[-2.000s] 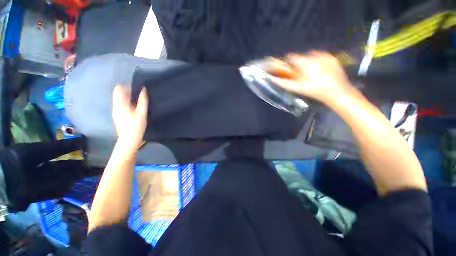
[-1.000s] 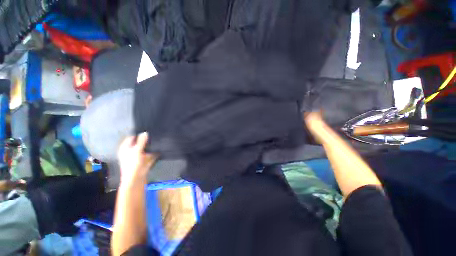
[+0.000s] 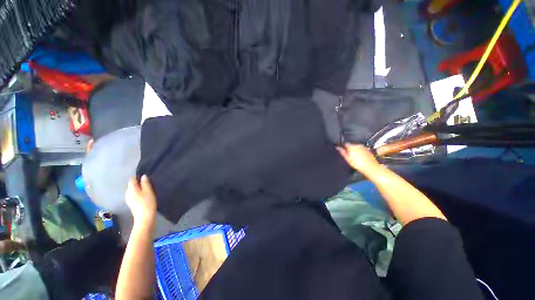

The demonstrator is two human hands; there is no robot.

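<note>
The black garment [image 3: 246, 146] lies spread over the light-grey sleeve board [image 3: 111, 167], whose rounded left end shows. More of it is bunched at the far side. My left hand [image 3: 141, 196] holds the garment's left edge between thumb and fingers. My right hand [image 3: 359, 158] holds its right edge. The steam iron [image 3: 405, 137], silver with an orange-brown handle, rests on its side of the table just beyond my right hand, untouched.
A yellow hose [image 3: 493, 44] and thick black cable run from the right to the iron. A blue plastic crate [image 3: 173, 272] with tan cardboard is below the board. A white triangular piece [image 3: 153, 104] lies at the far left. A red stool [image 3: 490, 67] stands at far right.
My right hand has let go of the iron, which now rests at the right, and has taken the garment's right edge. The garment has been spread wider and flatter across the board.
</note>
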